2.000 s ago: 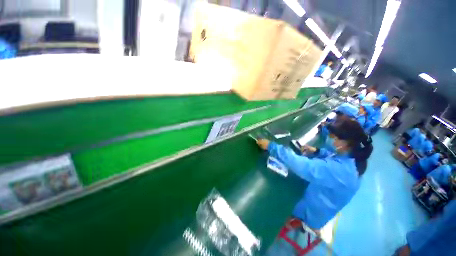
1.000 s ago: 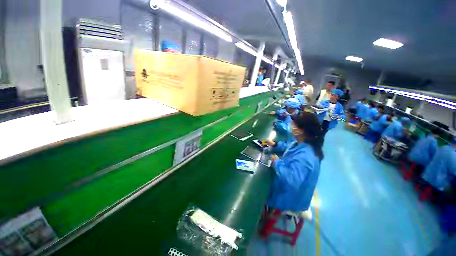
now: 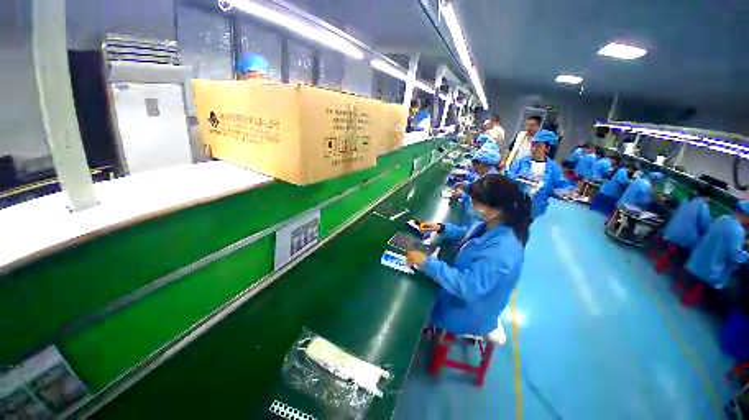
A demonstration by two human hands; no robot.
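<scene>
Neither of my hands is in the picture. A crinkled clear plastic bag [image 3: 343, 366] with white strips in it lies nearest in front of me on the dark-green bench [image 3: 246, 353]. A white ring sticker strip [image 3: 289, 410] with dark round holes lies beside the bag, cut off by the bottom edge.
A masked person in a blue smock [image 3: 480, 283] sits on a red stool, handling a dark sheet. A cardboard carton [image 3: 300, 131] stands on the white upper shelf [image 3: 140, 197]. Instruction sheets [image 3: 296, 238] hang on the green panel. More workers are behind.
The view has swung right and levelled, then shifted slightly. A person in blue further back now stands nearer. A blue cap now shows behind the carton. The bag lies as before.
</scene>
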